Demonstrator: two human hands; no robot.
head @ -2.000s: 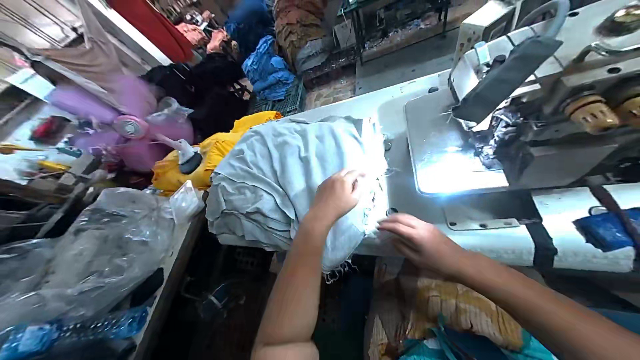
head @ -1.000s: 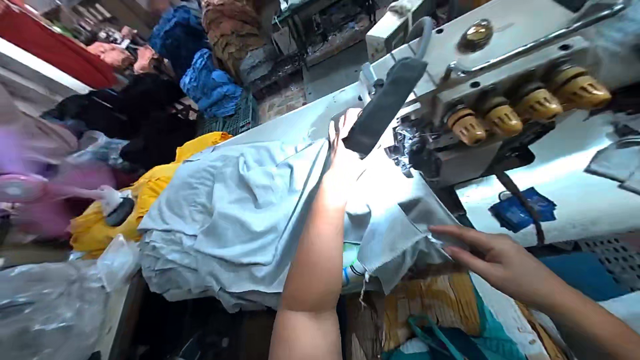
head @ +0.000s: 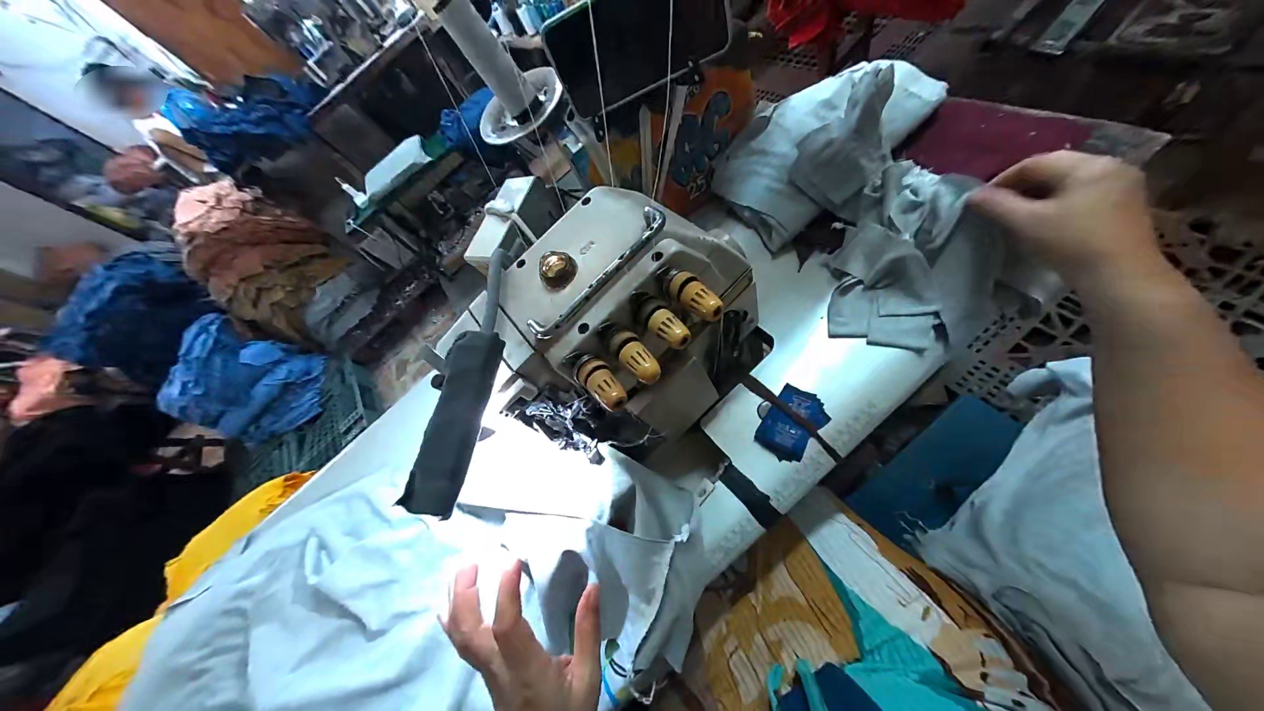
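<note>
Pale grey-blue fabric (head: 326,592) lies over the left part of the white machine table, reaching up to the industrial sewing machine (head: 612,286). Low in the view, my left hand (head: 528,632) has its fingers spread over this fabric. At the right, my right hand (head: 1071,212) has thumb and fingers closed on the edge of a grey fabric piece (head: 908,267), part of a loose pile on the table's far right end. The machine carries several yellow tension knobs (head: 637,355), and a black-wrapped lamp (head: 454,425) hangs over the lit fabric.
Blue labels (head: 792,423) lie on the table beside the machine. A thread cone (head: 484,59) stands behind it. Yellow fabric (head: 197,573) borders the table's left side. Blue cloth bundles (head: 242,370) are at the left. More grey cloth (head: 1037,494) hangs at the lower right. A person stands far back left.
My right hand has moved from the fabric beside the machine to the grey pile at the right. My left hand has come away from beneath the lamp. The view has swung right.
</note>
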